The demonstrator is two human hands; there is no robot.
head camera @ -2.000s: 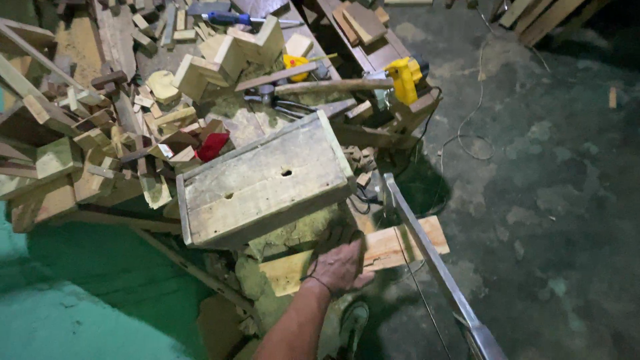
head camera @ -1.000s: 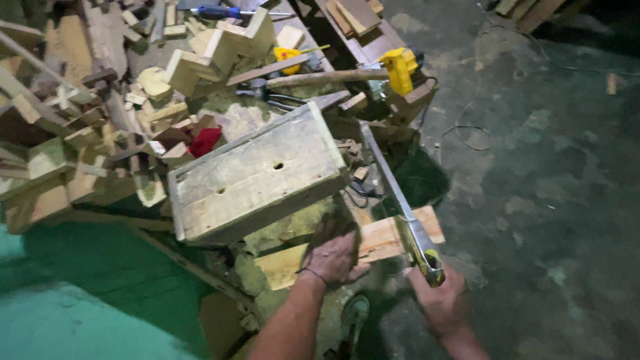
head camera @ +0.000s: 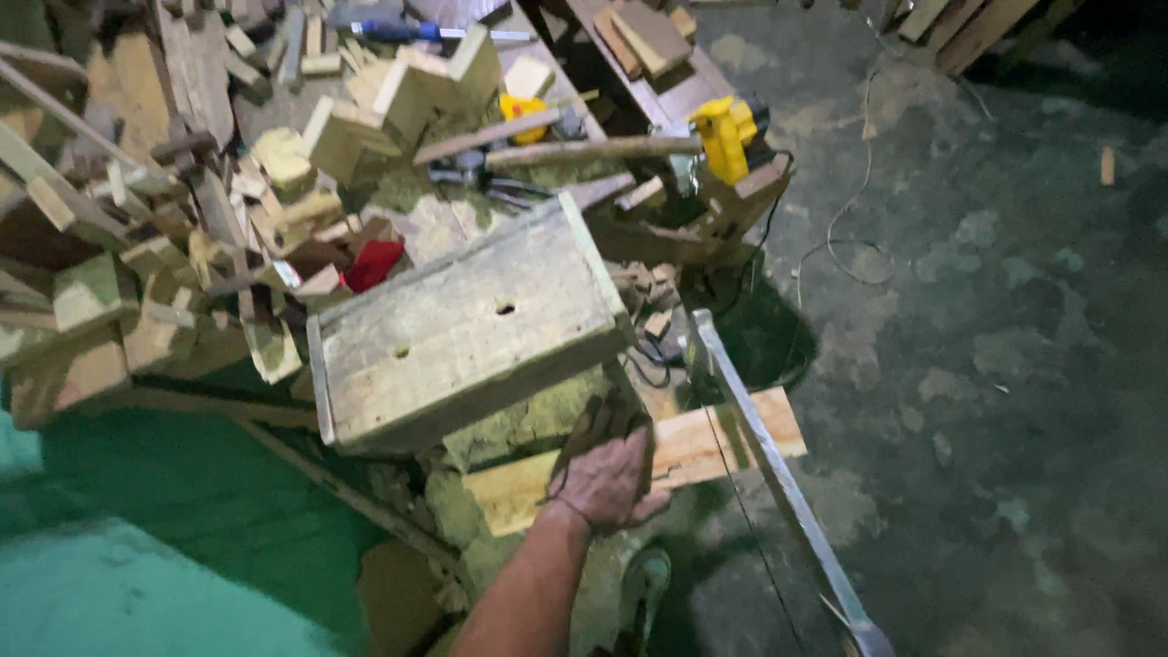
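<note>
My left hand point(head camera: 607, 474) presses down on a pale wooden board point(head camera: 698, 447), which lies below a wooden box with two holes in its top point(head camera: 474, 315). A dark cord circles that wrist. Across the board's right part runs a bow-type saw with a silvery frame point(head camera: 785, 484); its thin blade crosses the wood between the frame and my left hand. The saw's near end reaches the bottom edge of the view, where its handle is cut off. My right hand is out of view.
Offcuts point(head camera: 347, 137), a blue-handled screwdriver point(head camera: 397, 32), a hammer point(head camera: 474, 169) and a red cloth point(head camera: 372, 265) lie beyond and left of the box. A yellow tool point(head camera: 725, 137) rests at the bench's right. Concrete floor point(head camera: 985, 383) extends rightward; a foot shows below the board.
The saw has slid toward the lower right since one second ago, and my right hand, then on its handle, has left the view. My left hand stays on the board.
</note>
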